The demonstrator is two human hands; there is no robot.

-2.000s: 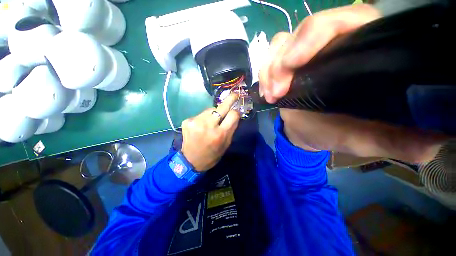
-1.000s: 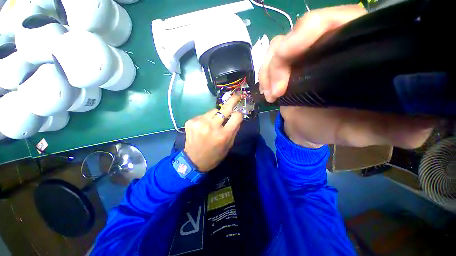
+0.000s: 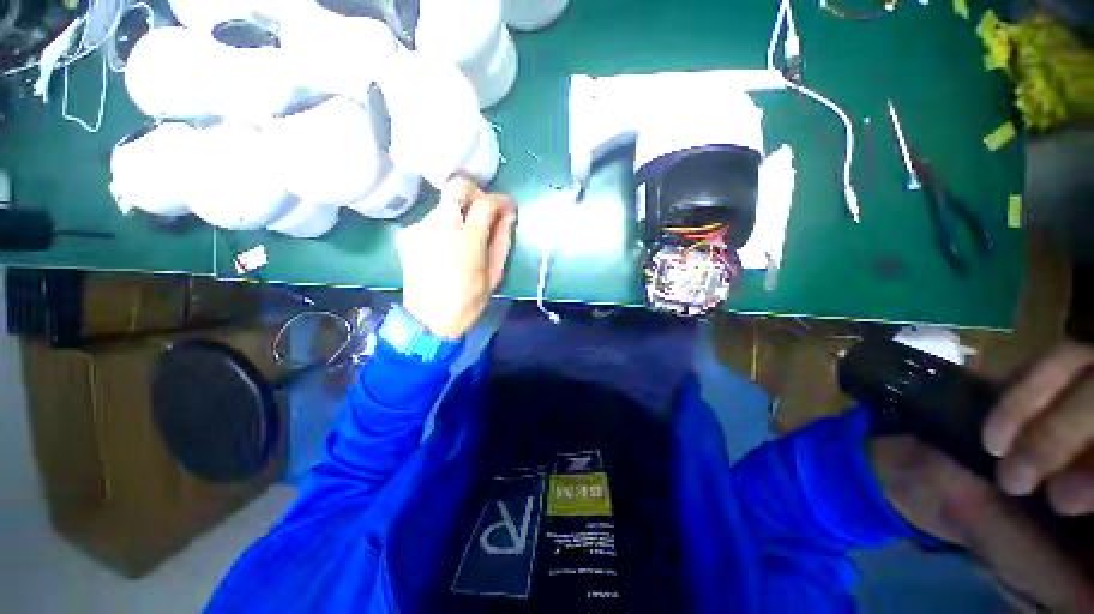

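The white camera housing lies on the green mat with its black dome towards me. The camera module with its round circuit board sits at the bench edge, with red and yellow wires running into the dome. My left hand is over the mat beside the pile of housings, its fingertips bent together; whether they hold something small cannot be told. My right hand is at the right edge, partly cut off, around the black electric screwdriver, away from the board.
White housings are piled at the left. Open pliers, a thin pale shaft and a white cable lie at the right. Yellow scraps are at the upper right. A black stool stands below the bench.
My left hand has left the board and moved left to beside the pile. My right hand has drawn the screwdriver away, down to the right. The view has shifted, uncovering the board and pliers.
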